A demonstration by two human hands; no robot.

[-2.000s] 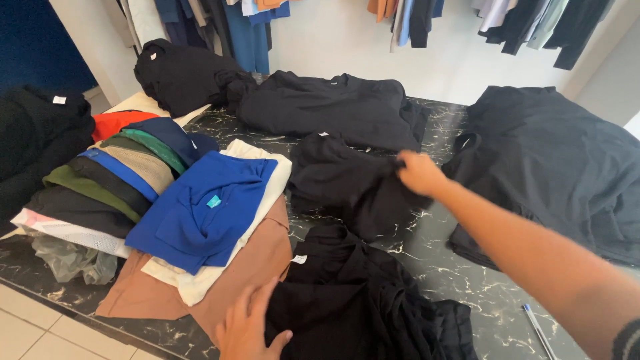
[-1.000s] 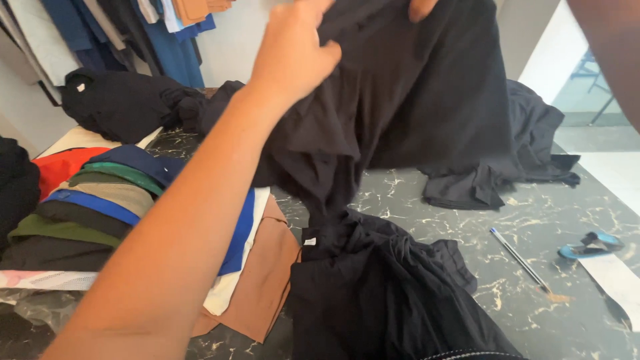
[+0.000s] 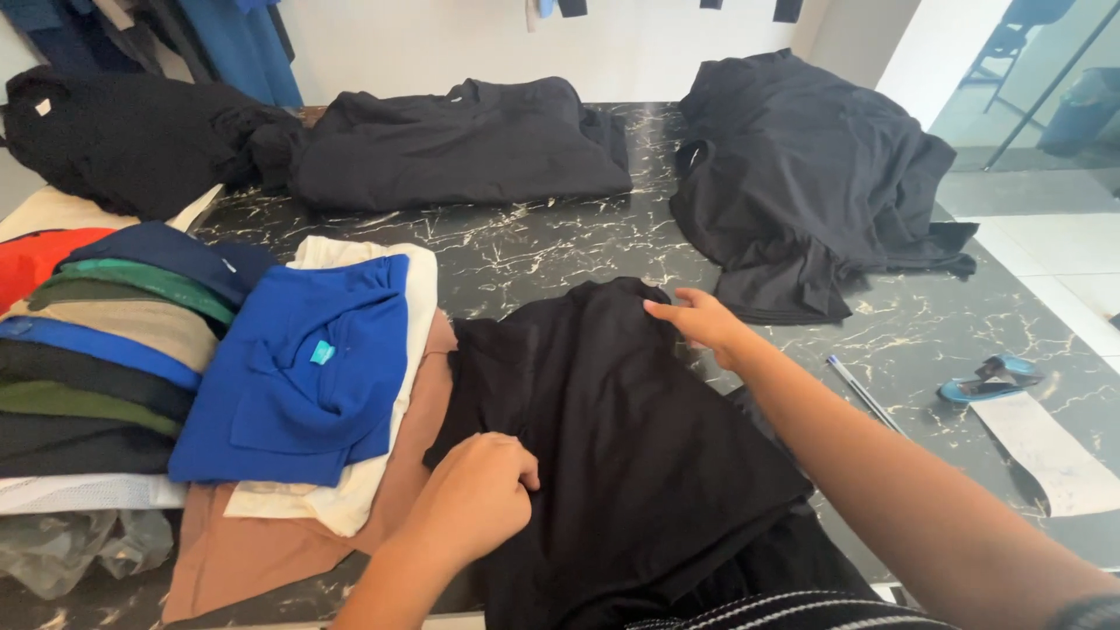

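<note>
A black garment [image 3: 612,455] lies loosely spread over other black fabric at the near side of the dark marbled table [image 3: 516,254]. My left hand [image 3: 481,490] rests at its left side with curled fingers; whether they pinch the cloth cannot be told. At its upper right edge is my right hand [image 3: 700,324], thumb and fingers apart beside the cloth. Left of the garment, a folded blue collared shirt [image 3: 297,367] with a light blue neck label tops a cream garment [image 3: 420,289] and a brown one [image 3: 262,551].
Black garments lie at the back left [image 3: 131,140], back middle [image 3: 455,149] and back right [image 3: 805,166]. A row of folded coloured garments [image 3: 114,324] fills the left side. To the right are a pen [image 3: 862,394], blue-handled scissors [image 3: 989,381] and a paper strip [image 3: 1050,455].
The black garment that both hands held up in the air one second ago now lies on the near black fabric. Both hands have come down with it, and the right hand's fingers have spread.
</note>
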